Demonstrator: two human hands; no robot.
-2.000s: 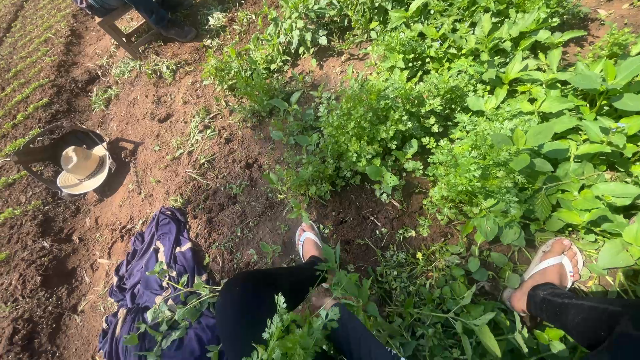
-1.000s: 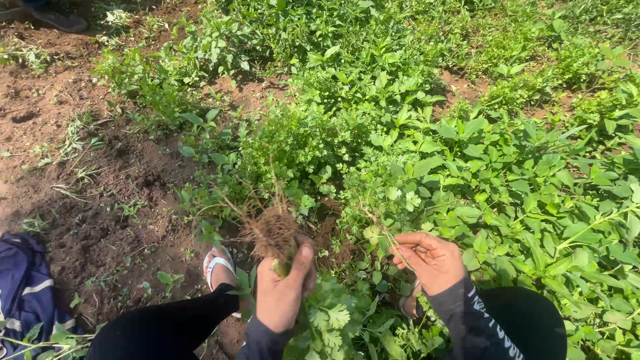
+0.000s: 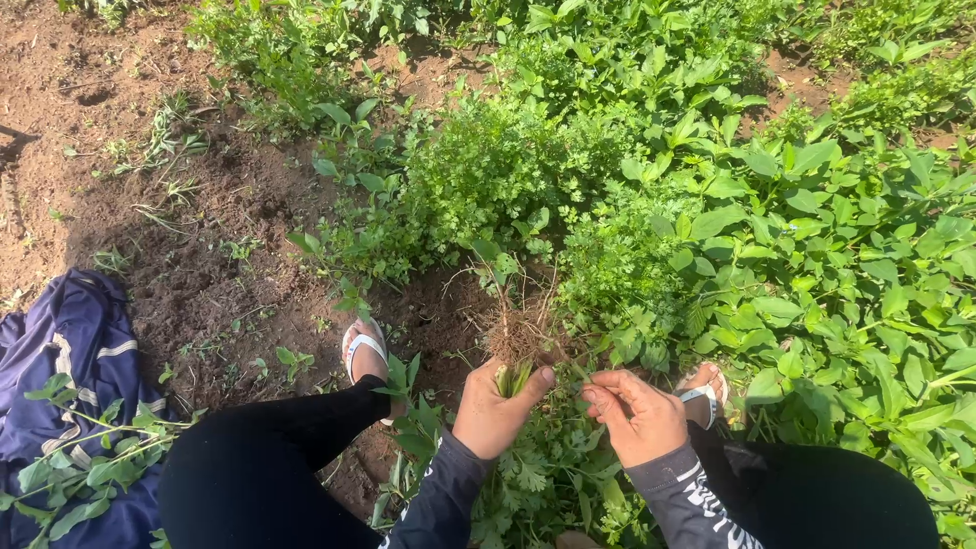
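Observation:
My left hand (image 3: 496, 408) is closed around the stems of a bunch of leafy herb plants, likely parsley or cilantro. Its tangled brown roots (image 3: 515, 335) point up and away from me, and the leaves (image 3: 534, 488) hang below the fist. Just to the right, my right hand (image 3: 634, 412) pinches a thin green stem between thumb and fingers, close to the roots. Growing herb plants (image 3: 488, 168) stand in the soil beyond both hands.
A dark blue cloth (image 3: 91, 335) with pale stripes lies at left, cut leafy stems (image 3: 99, 457) on it. My feet, in white flip-flops (image 3: 366, 343), are on either side of the hands. Broad-leaved plants (image 3: 823, 252) cover the right; bare soil (image 3: 221, 267) lies at left.
Both hands hold plant parts now; two seconds ago the view took in a hat and a bucket farther left. Since one second ago, my right hand has come closer to the root bunch.

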